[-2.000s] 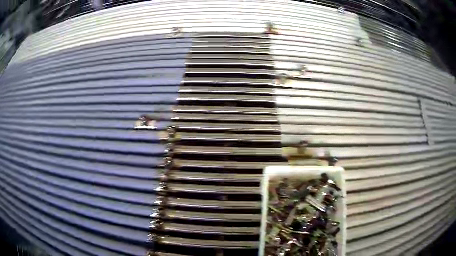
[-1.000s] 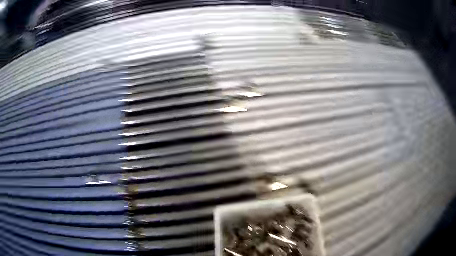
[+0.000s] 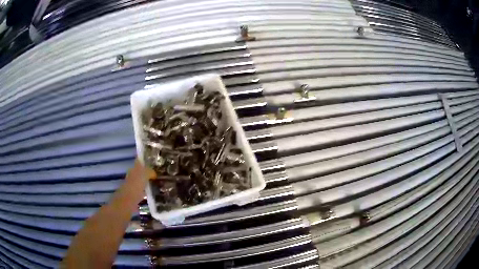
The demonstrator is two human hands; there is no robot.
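Note:
A white plastic clip bin (image 3: 241,149) full of jumbled metal clips (image 3: 194,136) is over the bare steel tubes (image 3: 231,228), between lavender-grey cloth (image 3: 63,142) on the left and cream-white cloth (image 3: 336,126) on the right. My left hand (image 3: 118,210) comes in from the lower left, blurred, and grips the bin's left wall. A patch of yellow shows at its fingertip, inside the rim. Whether the bin touches the tubes cannot be told. My right hand is not in view.
Loose clips lie on the cream cloth, such as a pair right of the bin (image 3: 304,93). One clip (image 3: 120,61) is at the far edge of the grey cloth. A small flat bar (image 3: 450,122) lies at the right. Bare shiny tubes (image 3: 409,22) show at the far right.
The bin has moved left and away from me, from the lower edge to the middle of the picture. My left hand has come into view, holding it. The view has also shifted.

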